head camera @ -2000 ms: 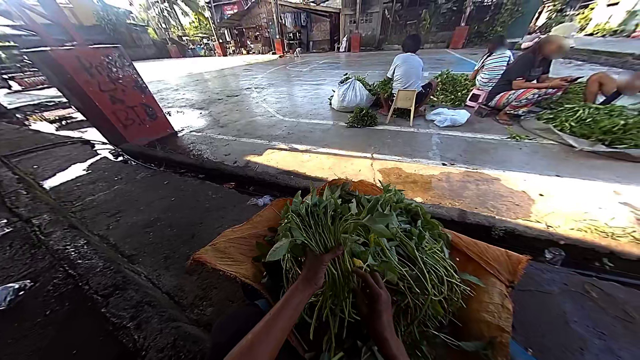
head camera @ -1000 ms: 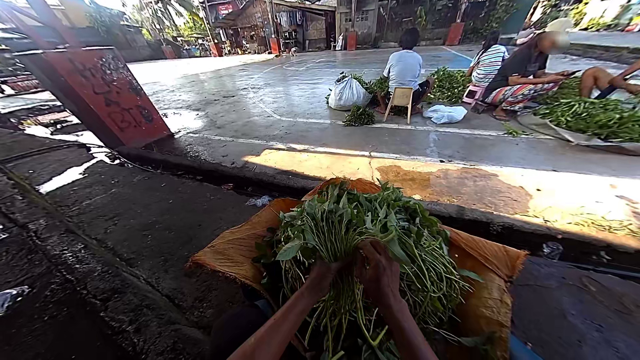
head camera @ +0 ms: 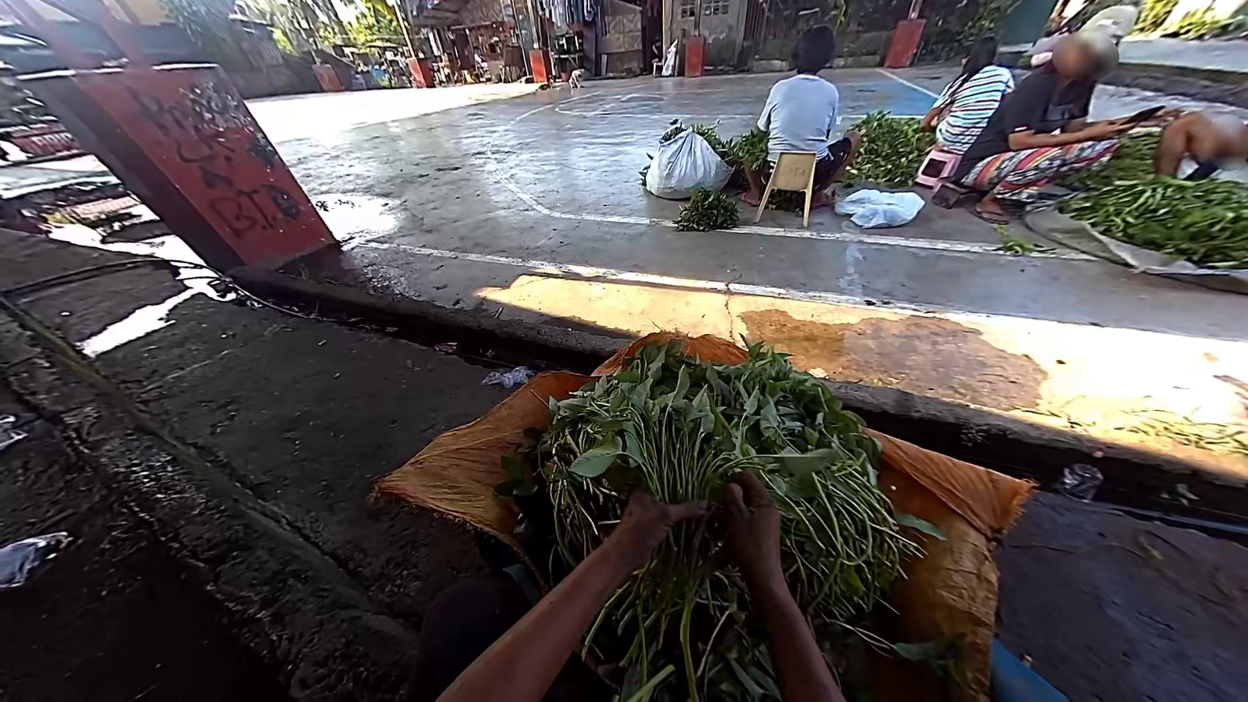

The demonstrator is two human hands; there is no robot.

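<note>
A large heap of leafy greens with long thin stems (head camera: pixel 829 487) lies on an orange woven sack (head camera: pixel 468 468) in front of me. My left hand (head camera: pixel 648 522) is closed around a bunch of the stems (head camera: pixel 682 468), its thumb pointing right across them. Just to the right, my right hand (head camera: pixel 751 517) is at the same bunch, with fingers bent by the stems; whether it grips any of them is hidden. Leaves of the bunch fan out above both hands, and the stem ends hang below between my forearms.
A low concrete curb (head camera: pixel 575 346) and gutter run behind the sack. A red slanted post base (head camera: pixel 205 166) stands left. Beyond, several people sit on a wet court near a white sack (head camera: pixel 687 166), a beige chair (head camera: pixel 792 180) and piles of greens (head camera: pixel 1170 214).
Two seconds ago my right hand was lower, near the stems; it rose beside the left hand. Since one second ago both hands have moved only slightly.
</note>
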